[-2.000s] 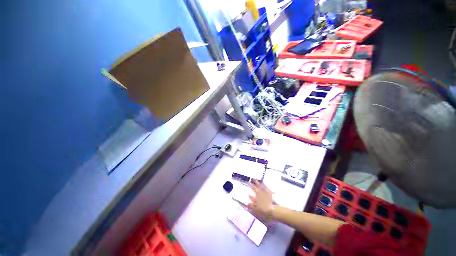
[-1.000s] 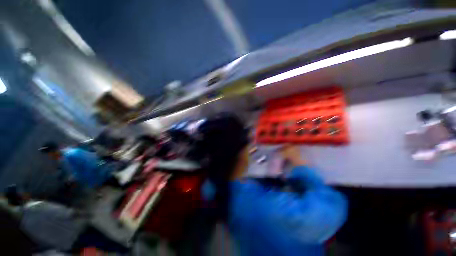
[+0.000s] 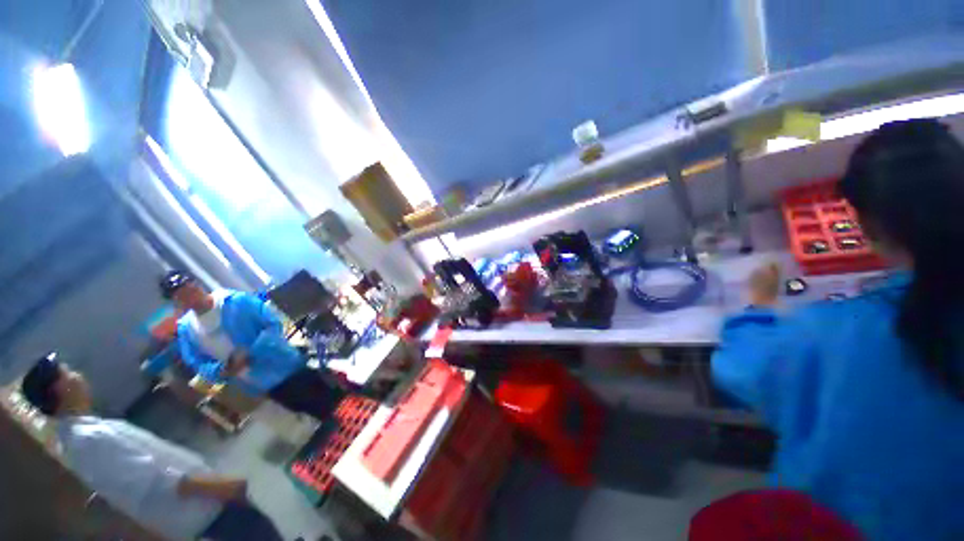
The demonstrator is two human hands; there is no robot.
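Observation:
Neither of my hands is in view. A dark red rounded shape (image 3: 777,518) is cut off by the bottom edge; I cannot tell if it is my sleeve or a seat. The white bench (image 3: 677,330) runs across the view. On it stand two black clamp fixtures (image 3: 574,280), with red items (image 3: 520,287) between them. A coiled blue cable (image 3: 668,287) lies right of them, near a small lit box (image 3: 622,242). A red compartment tray (image 3: 819,227) with dark parts lies at the right.
A person in blue (image 3: 846,370) is close at the right, one hand over the bench. A red stool (image 3: 550,407) stands below the bench. Red trays (image 3: 418,417) lie on a stack. Two more people (image 3: 238,338) are at the left. A shelf (image 3: 634,159) runs above the bench.
My view has swung left, away from the bench spot where one of my hands lay two seconds ago. That hand has left the picture. The black fixtures now show clearly.

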